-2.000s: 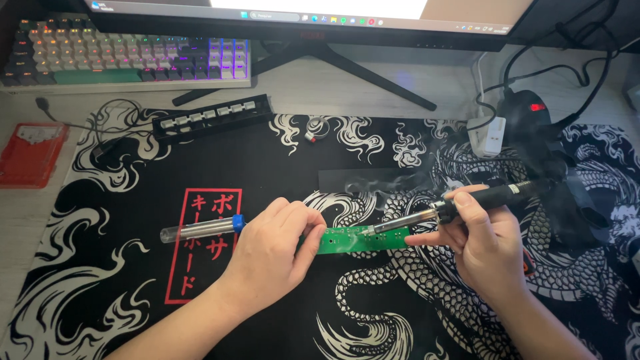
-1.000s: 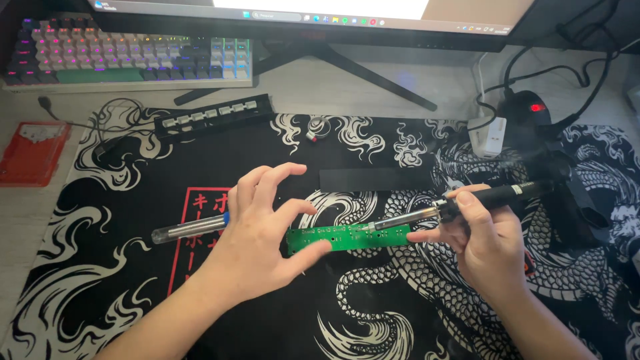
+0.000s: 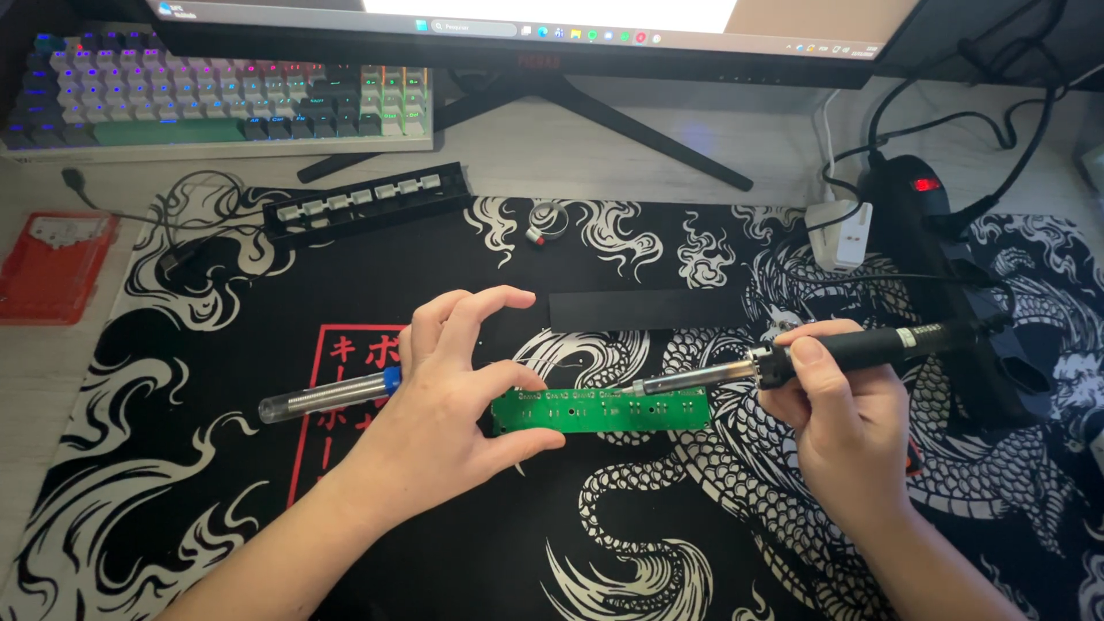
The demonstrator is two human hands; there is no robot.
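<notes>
A narrow green circuit board (image 3: 595, 412) lies on the patterned desk mat, rows of solder points facing up. My left hand (image 3: 457, 388) spans its left end, thumb below and index finger above. Tucked against that palm is a clear tube of solder wire with a blue cap (image 3: 332, 395), its far end hidden; a thin wire strand shows past the fingers. The black handle of a soldering iron (image 3: 862, 348) is held in my right hand (image 3: 841, 414), and its tip is at the board's upper edge near the middle.
Behind the board lie a flat black strip (image 3: 638, 309), a small ring-like item (image 3: 539, 233) and a black case with white parts (image 3: 366, 203). A power strip (image 3: 936, 250) with cables stands right. A monitor stand (image 3: 638, 129), keyboard (image 3: 216, 103) and red box (image 3: 56, 267) are farther off.
My left hand's fingers, pinched together near the board's left part two seconds ago, have spread apart around its left end. The solder tube has shifted with that hand. The iron has hardly moved.
</notes>
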